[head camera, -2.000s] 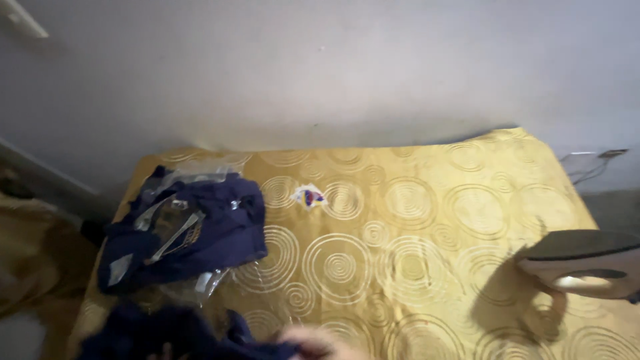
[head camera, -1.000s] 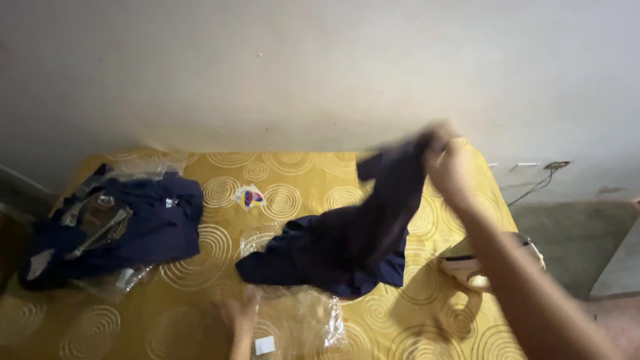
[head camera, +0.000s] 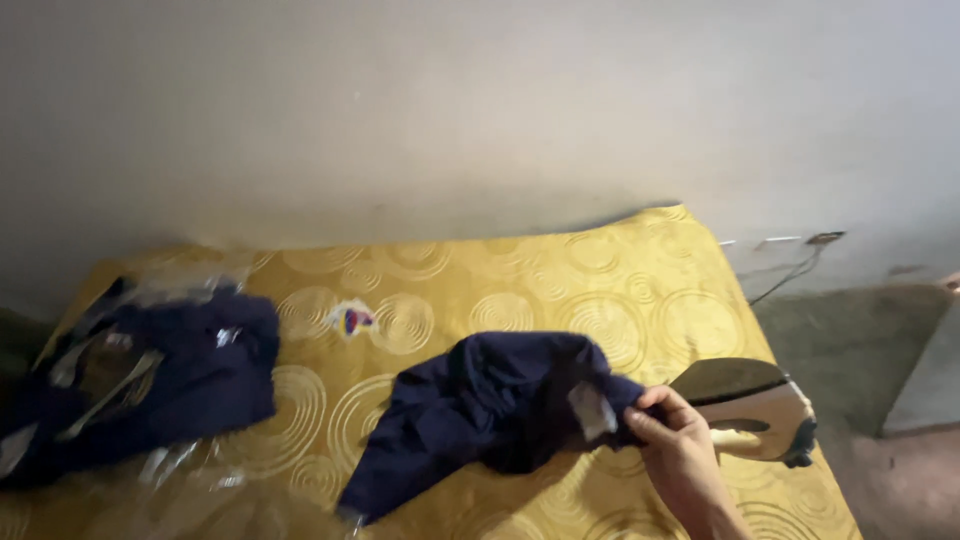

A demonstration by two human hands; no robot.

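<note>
My right hand (head camera: 671, 435) pinches the edge of a dark navy garment (head camera: 480, 405) between thumb and fingers, at the garment's right end. The cloth lies bunched across the middle of a gold tablecloth (head camera: 622, 495) with a circle pattern, and a whitish patch shows near the held edge. Just beyond my right hand an electric iron (head camera: 750, 409) rests on the cloth. More folded navy clothing (head camera: 202, 367), partly under clear plastic, lies at the left. My left hand is out of view.
A small white, blue, red and yellow packet or sticker (head camera: 356, 321) lies between the garments. Clear plastic wrap (head camera: 187, 469) spreads at the lower left. A pale wall stands behind the table. Wires hang from a wall socket (head camera: 825, 238) beyond the table's right edge.
My right hand has come down with the garment edge, which was raised one second ago. My left hand, seen then near the table's front, has left the view.
</note>
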